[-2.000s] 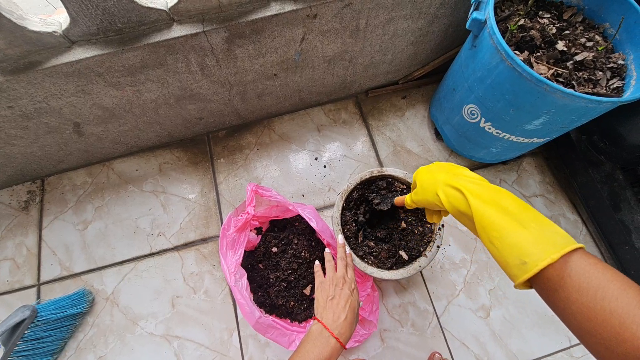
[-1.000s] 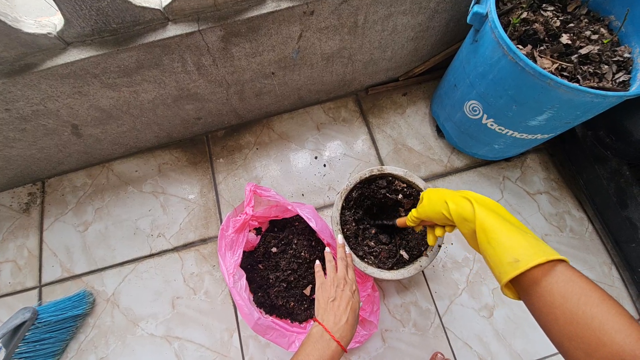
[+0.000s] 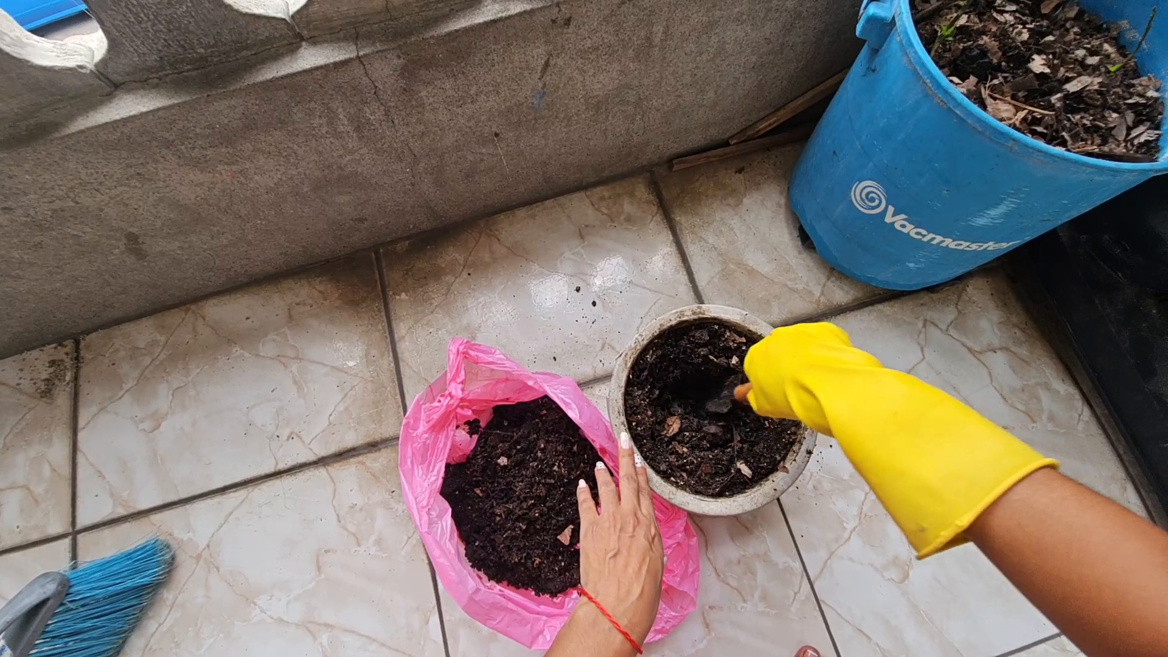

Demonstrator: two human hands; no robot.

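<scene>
A round grey pot [image 3: 626,388] holds dark soil [image 3: 703,456] with a hollow near its middle. My right hand [image 3: 808,379], in a yellow rubber glove, grips the orange-brown handle [image 3: 743,393] of a small tool over the pot's right side; its blade is down in the soil and hard to make out. To the left of the pot stands an open pink plastic bag [image 3: 429,474] with dark soil [image 3: 516,497] in it. My bare left hand [image 3: 623,538], a red string at the wrist, lies with fingers spread on the bag's right edge, fingertips by the pot's rim.
A blue bucket [image 3: 899,196] full of soil and dry leaves stands at the upper right, beside a black container [image 3: 1095,301]. A concrete wall [image 3: 274,164] runs behind the tiled floor [image 3: 237,383]. Blue broom bristles [image 3: 105,598] show at the lower left.
My right hand, with the tool, has shifted slightly within the pot area, and the soil there has been stirred into a different shape. My left hand has stayed at the bag.
</scene>
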